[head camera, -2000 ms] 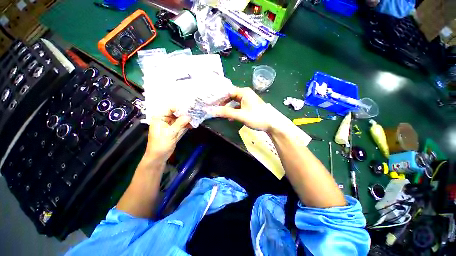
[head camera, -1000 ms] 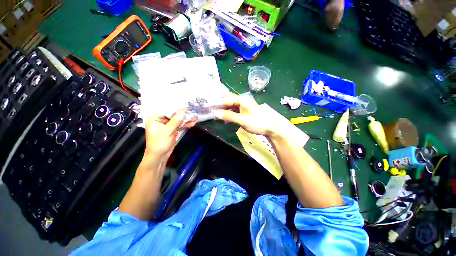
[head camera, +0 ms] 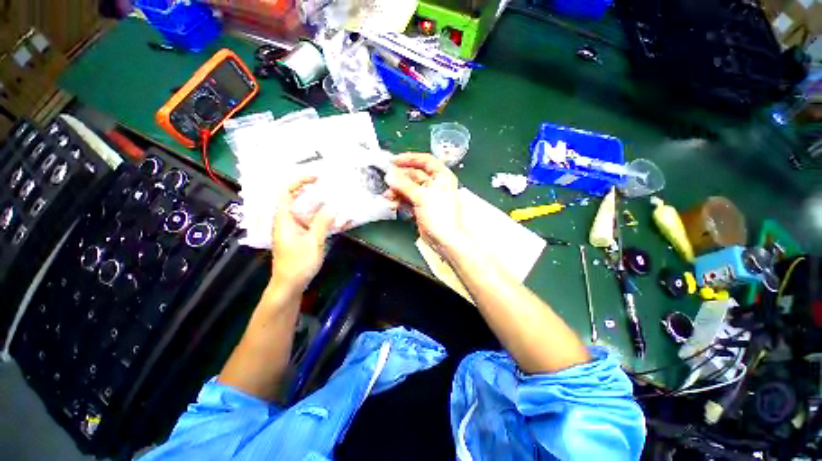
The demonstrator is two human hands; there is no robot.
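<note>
White limp pouches (head camera: 306, 144) lie stacked at the bench's front edge. My left hand (head camera: 300, 236) is at their lower edge, with thumb and fingers spread a little; whether it grips the pouch is not clear. My right hand (head camera: 428, 196) pinches a small clear bag (head camera: 377, 177) with dark contents, over the right side of the pouches. The contents are too small to make out. A pale printed sheet (head camera: 505, 245) lies partly under my right forearm.
A black parts tray (head camera: 135, 297) with round units stands at left. An orange multimeter (head camera: 205, 97) lies at the back left. A clear cup (head camera: 449, 142), a blue bin (head camera: 577, 160), a yellow screwdriver (head camera: 537, 212) and a light-blue bottle (head camera: 724, 266) stand or lie to the right.
The dark contents, earlier low between both hands, now show higher at my right fingertips. My left hand has opened somewhat. The view has shifted slightly, and the person's hand across the bench is gone.
</note>
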